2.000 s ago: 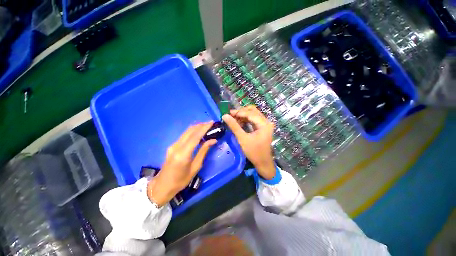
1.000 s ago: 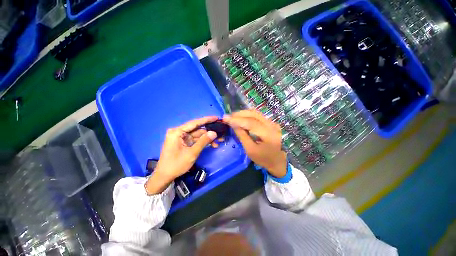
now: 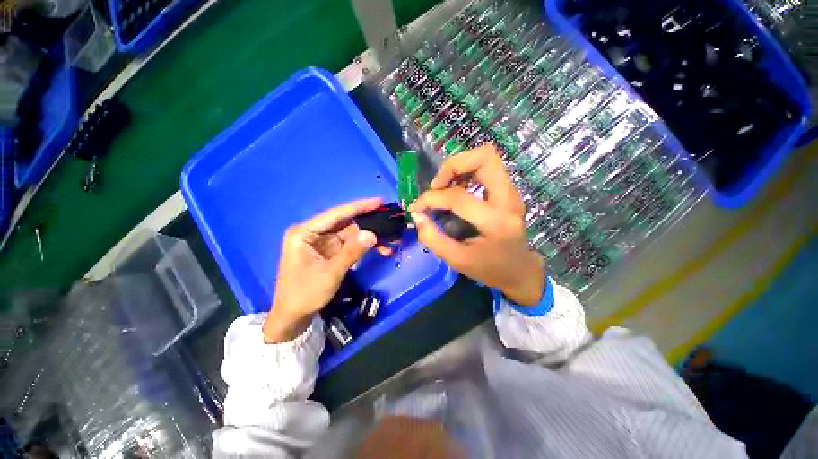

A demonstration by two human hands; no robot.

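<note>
My left hand (image 3: pixel 314 260) holds a black plastic housing (image 3: pixel 383 223) over the near right part of the blue work tray (image 3: pixel 296 170). My right hand (image 3: pixel 480 224) pinches at the housing's right end, where thin red wires show. A green circuit board (image 3: pixel 408 177) stands up from the right fingertips, its plain side in view. A second dark piece (image 3: pixel 455 225) shows within my right hand. I cannot tell whether the wires enter the housing. A few black housings (image 3: pixel 340 332) lie at the tray's near edge, partly behind my left hand.
A clear blister tray of green boards (image 3: pixel 556 152) lies right of the work tray. A blue bin (image 3: pixel 717 193) of black housings is beyond it. An empty clear box (image 3: pixel 186 296) and clear blister trays (image 3: pixel 117 376) are at left. A grey post (image 3: pixel 375 27) and green conveyor (image 3: pixel 242 54) lie beyond.
The green board, hidden one second ago, shows upright again above my right fingertips. Both hands stay together at the housing. The view has shifted, so the parts bin sits nearer the upper right corner.
</note>
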